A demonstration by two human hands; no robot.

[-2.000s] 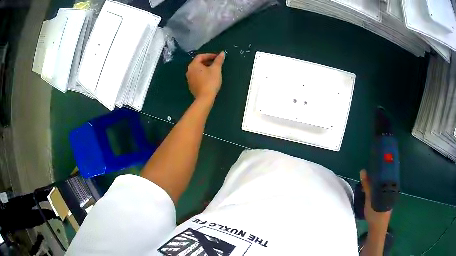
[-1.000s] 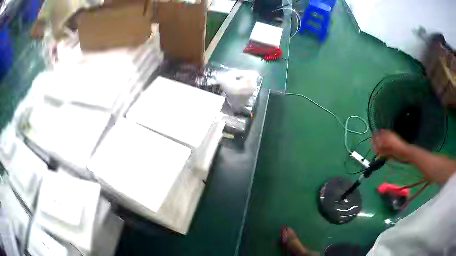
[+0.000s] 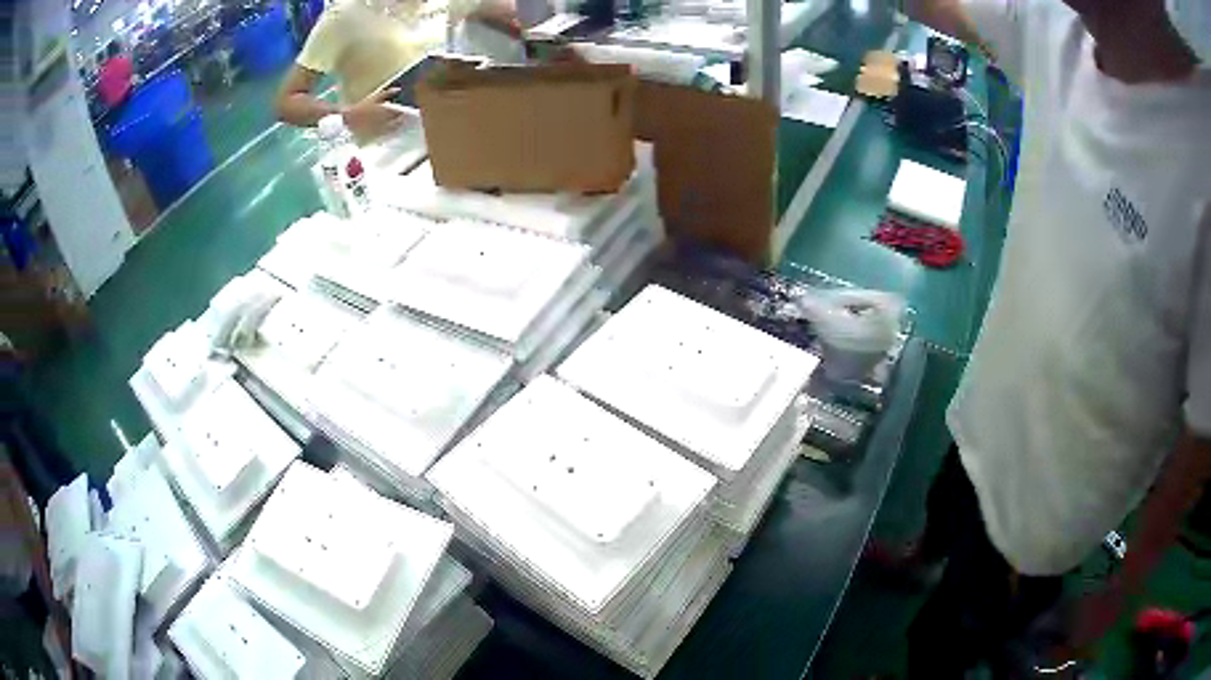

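Neither my left hand nor my right hand shows in the head view. Stacked white panels with raised rectangular back boxes cover the bench. The nearest large stack (image 3: 571, 478) is at the centre, with small dark holes in its top box. Another stack (image 3: 704, 365) stands behind it to the right. A smaller stack (image 3: 341, 558) is at the lower left, its top panels unevenly set. The cordless driver is not in view.
A person in a white shirt (image 3: 1082, 292) stands at the right. Another person in a yellow top (image 3: 365, 60) is beyond an open cardboard box (image 3: 531, 130). A crumpled plastic bag (image 3: 850, 326) lies beside the stacks. Red coiled cable (image 3: 919, 242) lies farther back.
The view has swung from the single panel, my hands and the driver to the stacks. Since the middle frame, the stacks appear farther right and the person in white shows standing; the fan is out of view.
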